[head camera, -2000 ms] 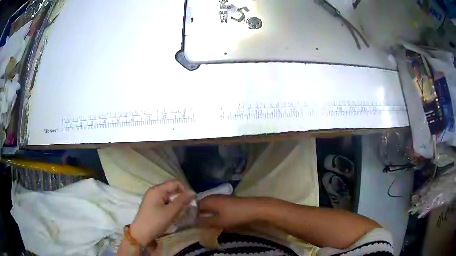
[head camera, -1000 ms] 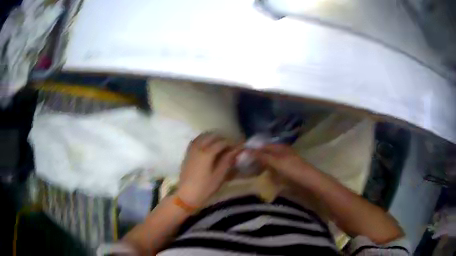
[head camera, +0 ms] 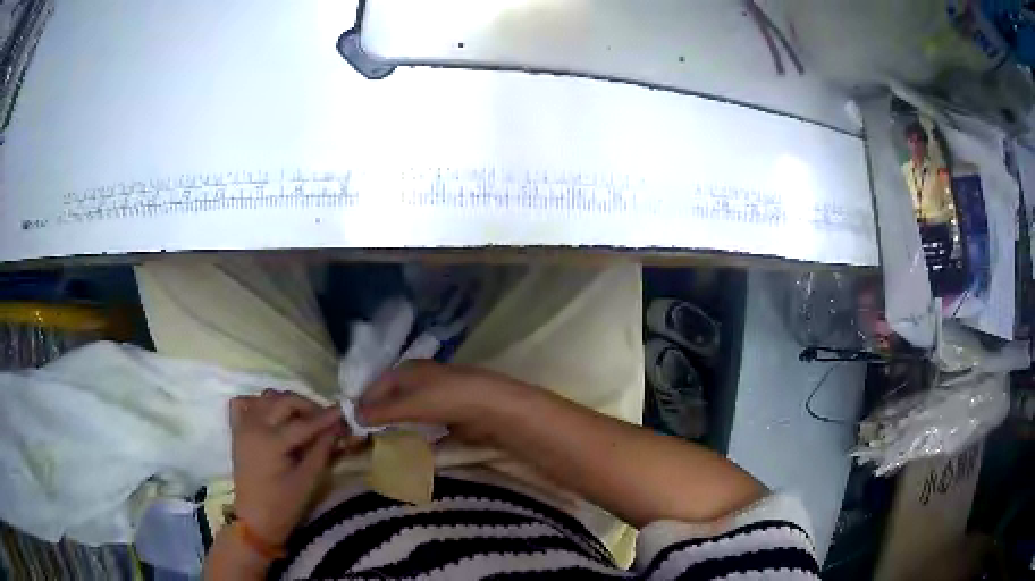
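Observation:
A bundle of white cloth [head camera: 378,340] is held over my lap, its gathered top standing up between my hands. A narrow white tie strip [head camera: 348,415] shows at the gathered neck. My left hand [head camera: 284,437] pinches the strip from the left. My right hand [head camera: 414,397] grips the bundle at its neck from the right; its fingertips are partly hidden. A small tan piece [head camera: 403,465] hangs just below my right hand.
White cloth [head camera: 114,426] is heaped at left by a yellow bar [head camera: 62,317]. The white table with its printed ruler [head camera: 499,221] lies ahead. Snips [head camera: 775,34] lie on the machine bed. Shoes [head camera: 681,369] are below right. Plastic bags hang at far right.
The view has swung back up over the table. The white gathered cloth now stands higher between my hands, and the tan piece shows more clearly. My hands stay close together.

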